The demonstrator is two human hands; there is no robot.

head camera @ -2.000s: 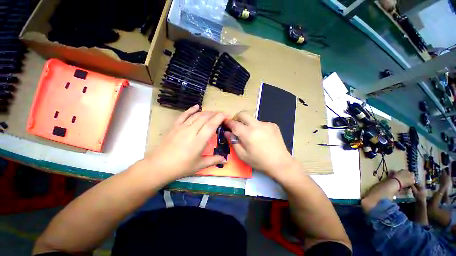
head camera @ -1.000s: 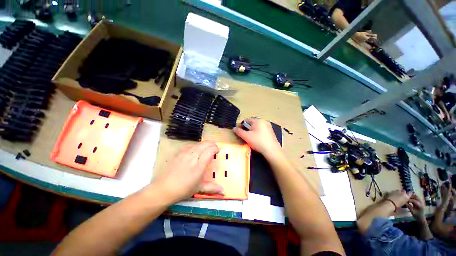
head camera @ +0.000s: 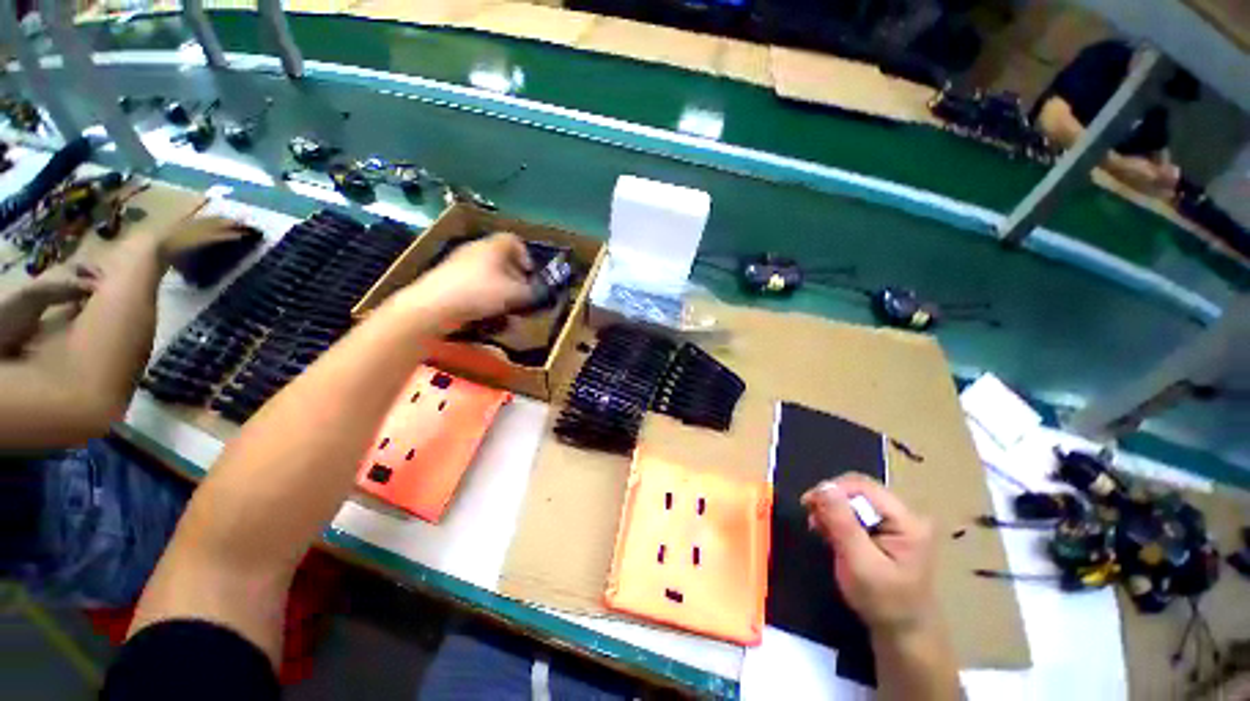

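Note:
My left hand [head camera: 480,285] is over the cardboard box [head camera: 473,359], its fingers closed on a black plastic part [head camera: 550,279]. My right hand [head camera: 877,555] is above the black sheet [head camera: 809,473], closed on a small silver-white block [head camera: 865,512]. The orange tray [head camera: 733,562] lies in front of me, left of my right hand, with small dark slots and no part on it. A second orange tray [head camera: 446,459] lies further left, partly behind my left forearm.
Stacked black parts [head camera: 610,390] stand between box and tray. A white box [head camera: 658,226] and clear bags [head camera: 644,304] are behind. Wired assemblies [head camera: 1131,534] lie right. Long rows of black parts [head camera: 295,308] and another person's arms [head camera: 103,322] are at left.
My left hand has left the front orange tray and reached the box, taking hold of a black part. My right hand remains over the black sheet, nearer the front. The view has turned left.

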